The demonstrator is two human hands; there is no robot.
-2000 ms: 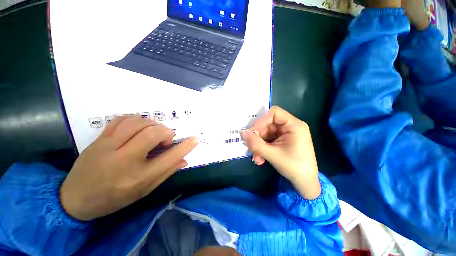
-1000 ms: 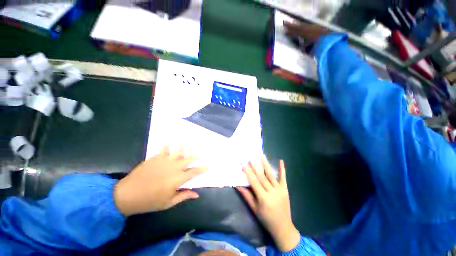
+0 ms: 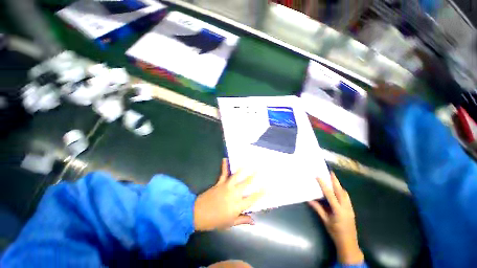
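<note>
A white-lidded tablet box (image 3: 272,167) with a dark tablet-and-keyboard picture lies on the dark green worktop in front of me, its far edge reaching over the belt. My left hand (image 3: 224,201) is on its near left corner, fingers on the lid and thumb at the near edge. My right hand (image 3: 339,214) is at its near right corner, fingers along the right edge. Both hands grip the box. No sticker can be made out in either hand; the picture is blurred.
A pile of curled white liner scraps (image 3: 78,84) lies at the left. White-lidded boxes stand on the green belt, one at centre left (image 3: 183,47) and one at right (image 3: 337,99). A worn metal strip (image 3: 183,101) edges the belt. A neighbour's blue sleeve (image 3: 434,172) is at right.
The view has swung, so the scene sits tilted. Both hands have gone from lying over the lid's near part to gripping its corners, and the box has moved towards the belt.
</note>
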